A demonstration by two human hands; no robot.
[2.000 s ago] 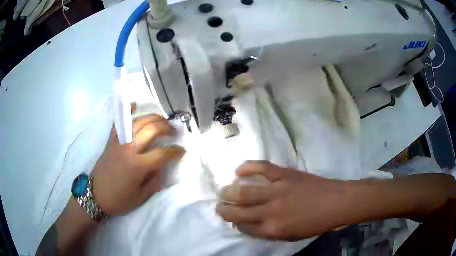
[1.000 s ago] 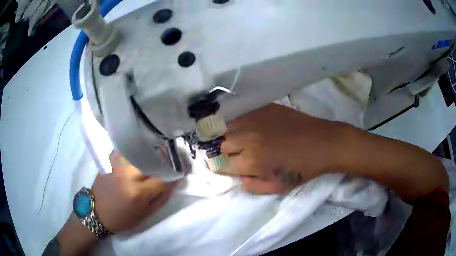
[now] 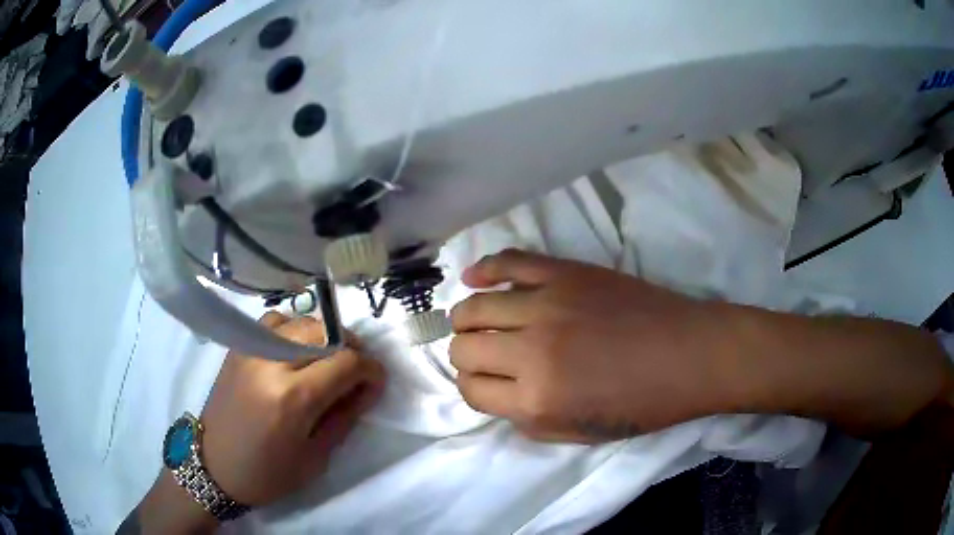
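A white garment piece [image 3: 418,475] lies in folds over the table, under the sewing machine arm and below both hands. My left hand [image 3: 288,402], with a watch on the wrist, is at the needle area, its fingers curled down on the cloth and partly hidden by the take-up lever guard [image 3: 194,303]. My right hand [image 3: 565,350] rests right of the tension dials [image 3: 427,326], fingers curled on the cloth. Whether it pinches the cloth I cannot tell. The presser foot and needle are mostly hidden behind the guard and my left fingers.
The white sewing machine [image 3: 544,73] spans the top of the view. A blue tube [image 3: 132,136] curves down at its left end. A loose dark thread lies on the table [image 3: 78,282] at the left. A cream folded cloth part [image 3: 748,178] lies under the arm.
The machine appears larger and further left in view. My right hand went to the dials and is now slightly back from them. My left hand stays by the needle area.
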